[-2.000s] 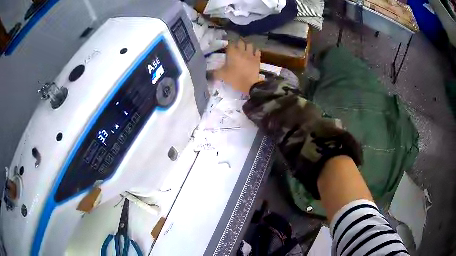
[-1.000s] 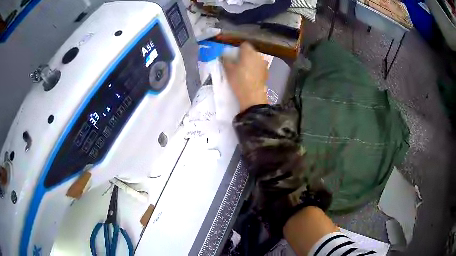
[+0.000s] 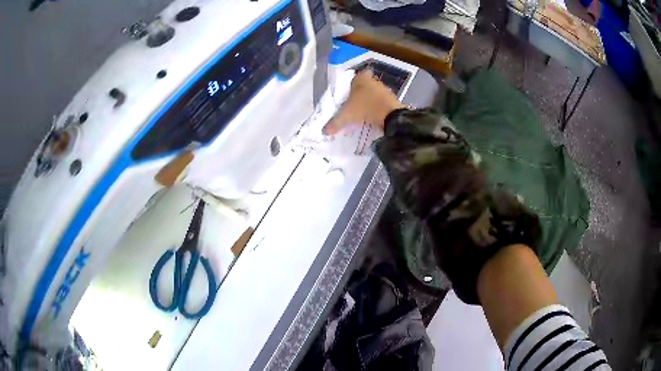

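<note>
My right hand [image 3: 364, 107] is at the far end of the white machine table, palm down on thin white paper slips [image 3: 319, 132]. Its thumb points toward the machine; the other fingertips are blurred, and I cannot tell whether they grip a slip. A camouflage sleeve covers the forearm. The white JACK sewing machine [image 3: 239, 148] stands to the left of the hand. My left hand is not in view.
Blue-handled scissors [image 3: 185, 279] lie on the table [image 3: 290, 239] near the machine. A ruler tape [image 3: 319, 304] runs along the table edge. Green cloth [image 3: 522, 152] is heaped at the right. Dark cloth [image 3: 380, 319] and a white sheet [image 3: 467, 337] are low down. A wooden box edge [image 3: 406, 49] is beyond.
The view has shifted, showing more of the scissors and table. My right hand has moved over the slips, which now lie lower and flatter. A blue patch and dark panel show at the table's far end.
</note>
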